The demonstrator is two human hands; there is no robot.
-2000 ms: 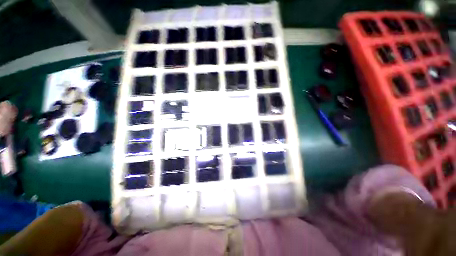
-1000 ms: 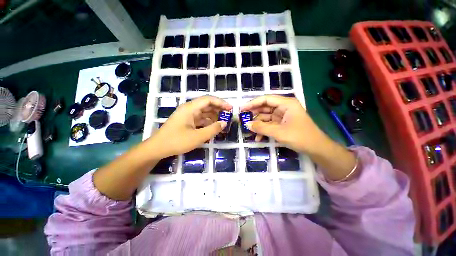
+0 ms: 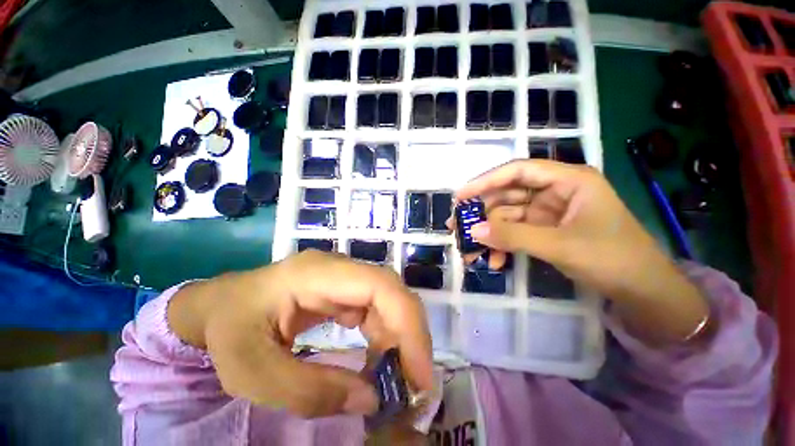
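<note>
My left hand is low and close to the camera. It holds a dark rectangular unit between thumb and fingers, over the tray's near edge. My right hand holds another dark unit with white marks on its face, above the lower right part of the white compartment tray. Most visible tray cells hold dark glossy units side by side. My hands hide some of the lower cells.
A red compartment tray is at the right edge. A blue pen and dark round pieces lie between the trays. At left are white paper with round parts, a pink-white fan with a cable and a second fan.
My hands have moved apart: the left came down toward the camera with its unit, the right stayed over the tray with its unit. The view has shifted, so the tray sits farther right.
</note>
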